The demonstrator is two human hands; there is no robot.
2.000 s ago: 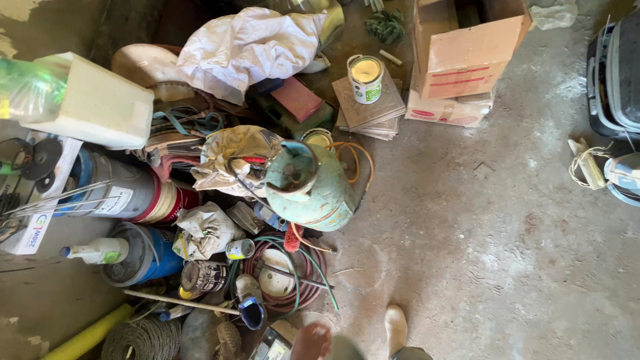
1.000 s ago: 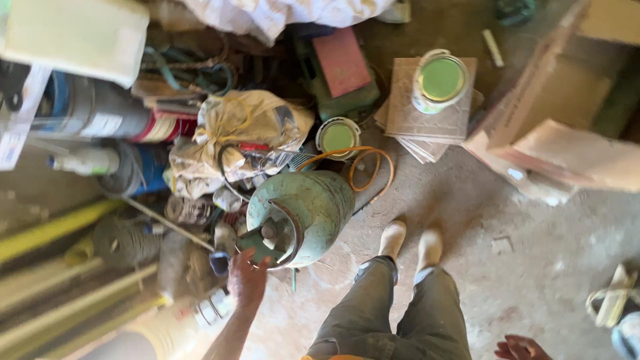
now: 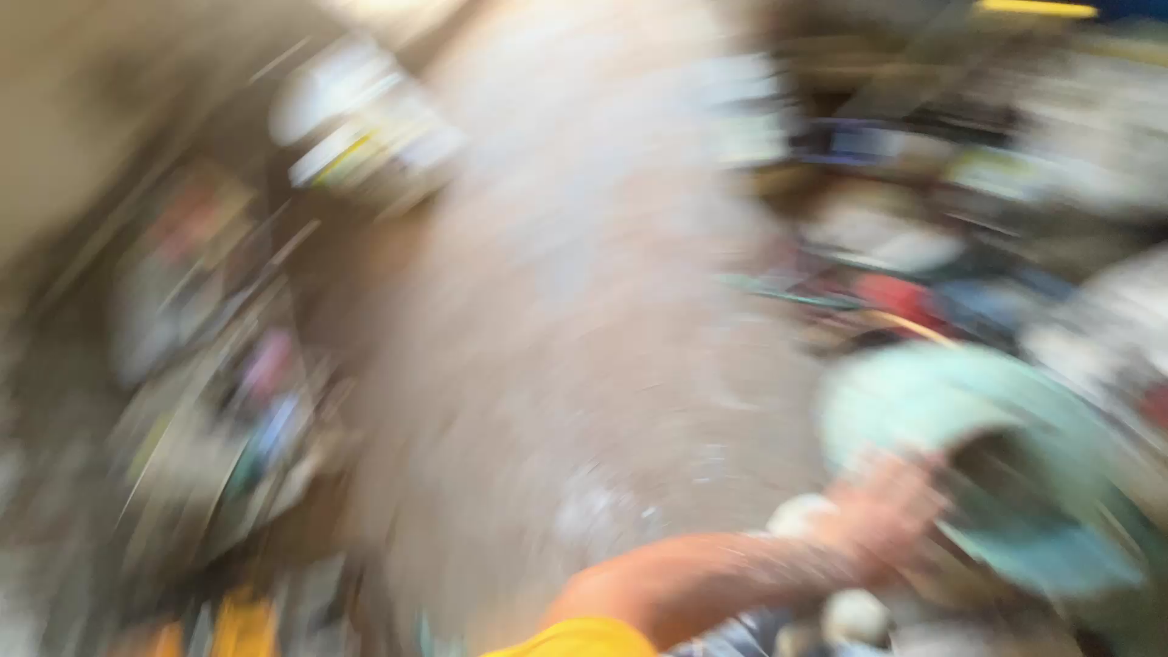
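Observation:
A pale green gas cylinder [image 3: 967,392] is at the lower right, strongly blurred, its collar ring towards me. From the bottom centre my left arm, in a yellow sleeve, reaches across to it. My left hand [image 3: 890,516] is at the near edge of the collar and appears to touch it. Blur hides whether the fingers are closed around the metal. My right hand is out of view. Below the left forearm, a light shoe [image 3: 858,618] shows, and another light shoe [image 3: 801,516] is partly behind the wrist.
Blurred clutter lines the right side, with a red item [image 3: 903,301], a thin green hose [image 3: 794,294] and pale containers or bags. A white container [image 3: 365,119] is at the upper left, above more mixed items. Bare concrete floor [image 3: 566,365] runs between the two sides.
The view has swung strongly and is smeared. My left hand was at the cylinder's collar one second ago and is still at it. My right hand, seen at the lower right then, has left the view.

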